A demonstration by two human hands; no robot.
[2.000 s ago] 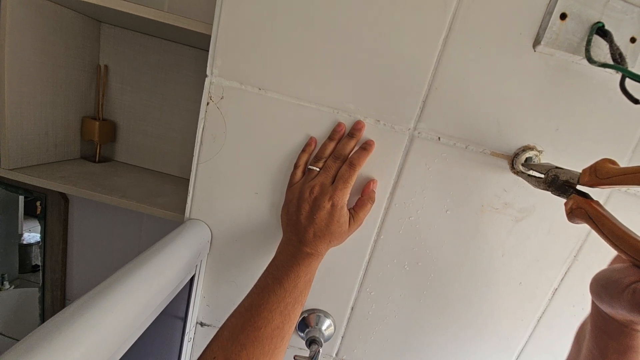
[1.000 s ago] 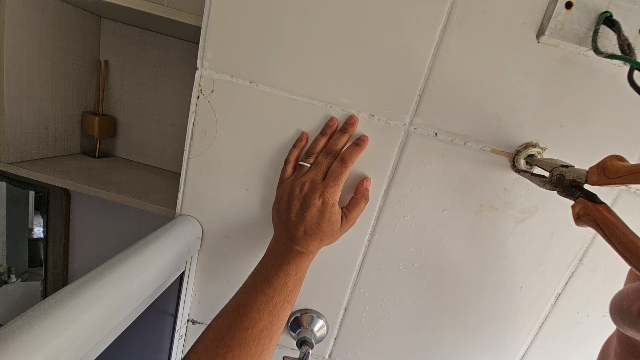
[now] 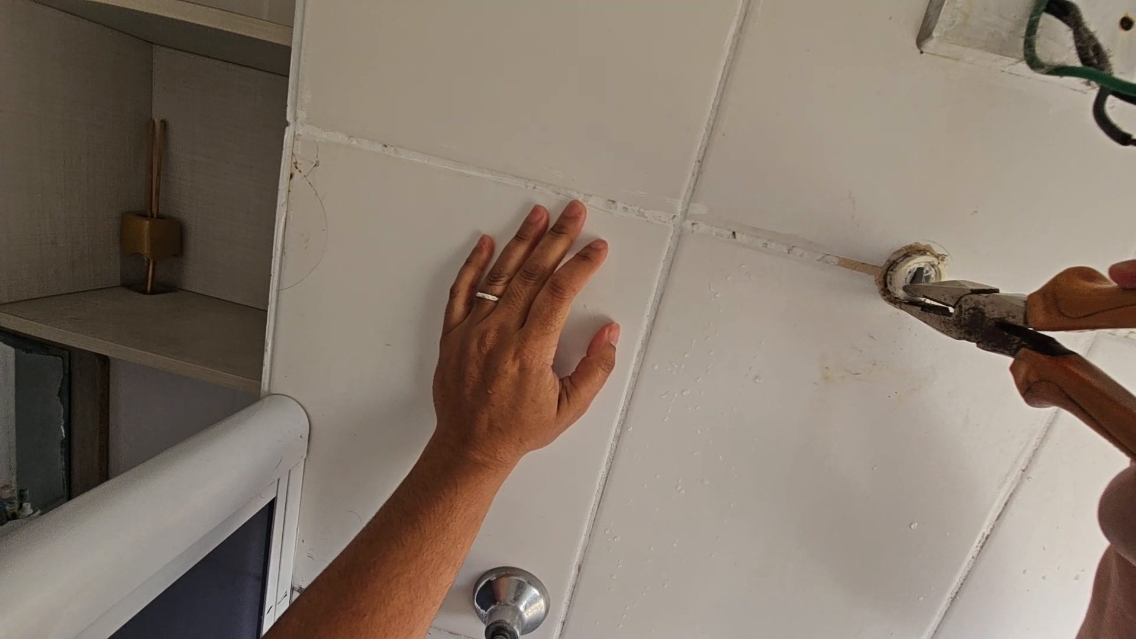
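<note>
My left hand [image 3: 506,355], a ring on one finger, lies flat with spread fingers on the white wall tile [image 3: 382,204], holding nothing. At the right edge my right hand [image 3: 1120,506] shows only in part, around the orange-brown handles of worn combination pliers [image 3: 985,315]. The jaws of the pliers reach into a round white pipe fitting [image 3: 912,266] set in the wall, its rim dirty and rough. Whether the jaws clamp the fitting's inner edge cannot be told.
At the left are corner shelves [image 3: 142,324] with a reed diffuser [image 3: 151,235] and a white frame [image 3: 160,497] below. A chrome wall fitting [image 3: 510,599] sits under my left hand. Green and black wires [image 3: 1065,67] hang by a white box [image 3: 967,31] at the upper right.
The plier handles have turned a little at the fitting, and less of my right hand shows than two seconds ago. My left hand stays flat on the tile.
</note>
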